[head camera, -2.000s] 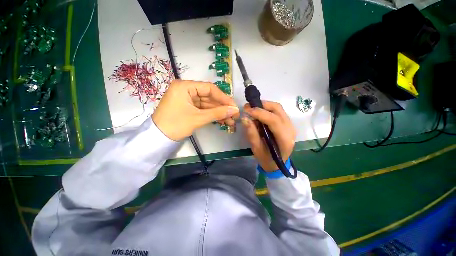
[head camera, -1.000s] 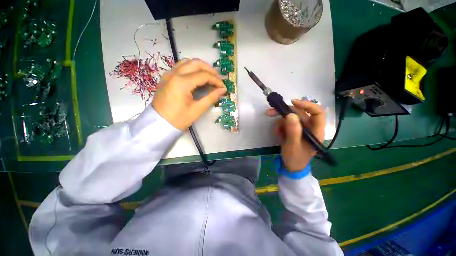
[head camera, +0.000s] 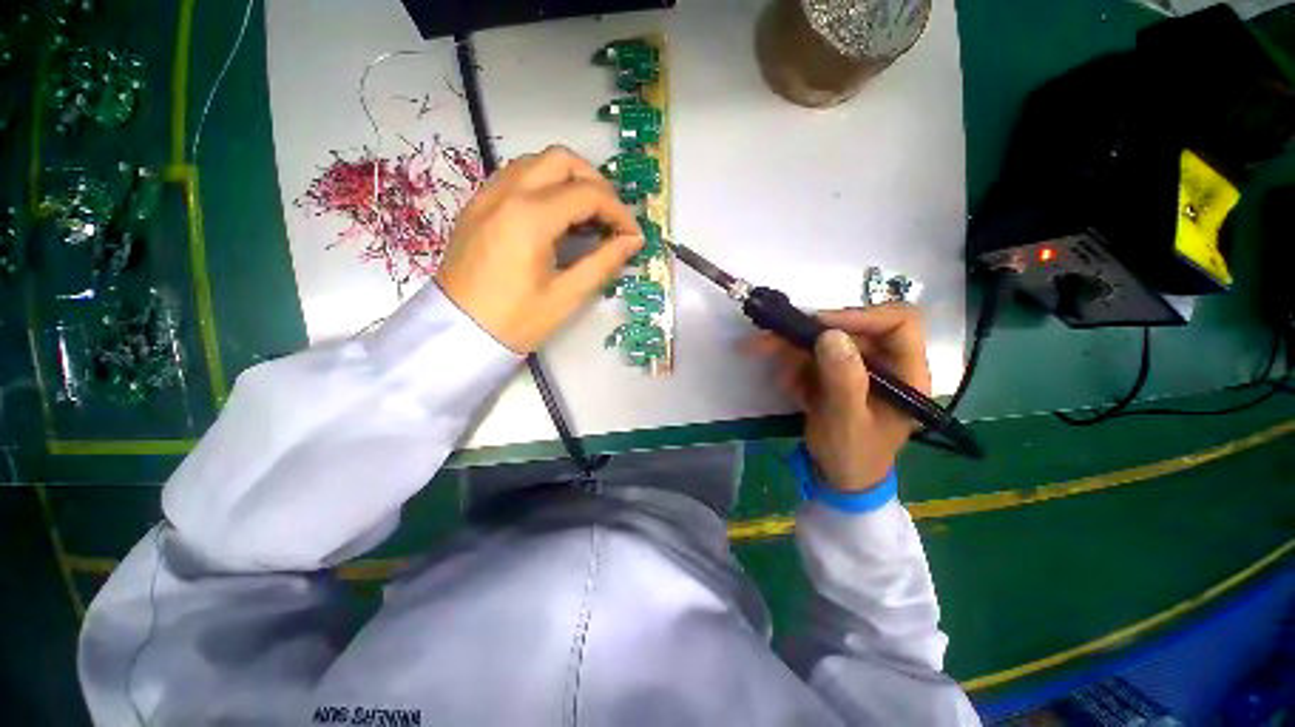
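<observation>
Small green circuit boards (head camera: 635, 172) stand in a row along a narrow tan strip (head camera: 662, 128) on the white sheet. My left hand (head camera: 533, 249) is at the row's left side, thumb and forefinger pinched at a board in the lower middle; any wire between the fingertips is too small to see. The fingers partly hide that board. My right hand (head camera: 859, 376) holds the black soldering iron (head camera: 781, 315) like a pen, its tip at the strip beside the left fingertips. A loose pile of red lead wires (head camera: 391, 206) lies left of the black cable (head camera: 480, 107).
A brownish can with silvery bits (head camera: 817, 64) stands at the far right of the sheet. Loose boards (head camera: 892, 287) lie beyond my right hand. The black soldering station (head camera: 1086, 277) shows a red light. A black body (head camera: 526, 12) is at the far edge. Board batches (head camera: 107, 313) lie left.
My left hand moved from near the strip's near end up to the lower-middle board and stayed pinched there. The iron first drew away rightward, then its tip came back to the strip.
</observation>
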